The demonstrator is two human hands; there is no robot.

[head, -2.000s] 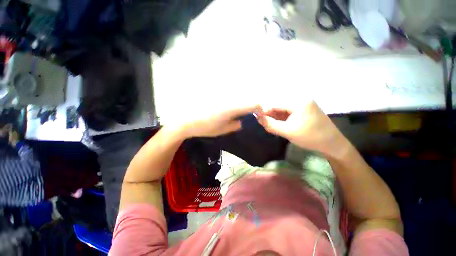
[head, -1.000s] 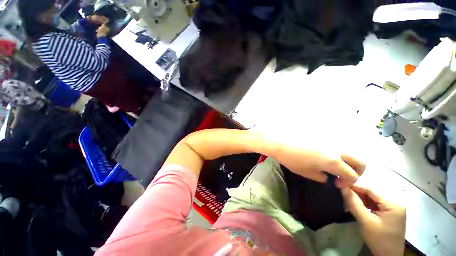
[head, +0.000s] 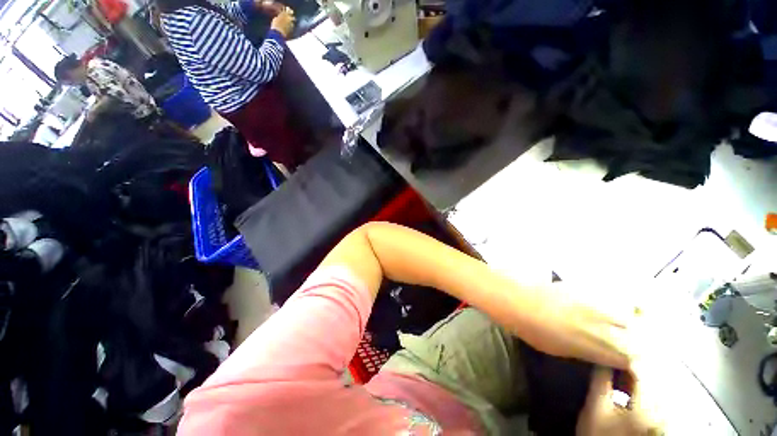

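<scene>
A dark garment piece [head: 555,392] hangs over the front edge of the white table, on the wearer's lap below the hands. My left hand [head: 588,334] is at its upper end, fingers bent and pointing right, washed out by glare. My right hand [head: 620,407] is just below it, cut off by the bottom edge of the picture, with its fingertips close to my left hand. Both hands appear to pinch the top of the cloth, though the fingertips are overexposed.
A black cloth heap [head: 630,102] lies at the back of the white table [head: 545,226]. Metal machine parts [head: 722,305] show at right. A grey panel [head: 315,213] hangs at left above a blue basket [head: 209,221]. A person in striped sleeves [head: 223,55] works at another machine [head: 375,30].
The view has swung left, so the scissors are mostly out of view and more of the left floor pile shows. Both hands have shifted towards the lower right, still close together at the cloth.
</scene>
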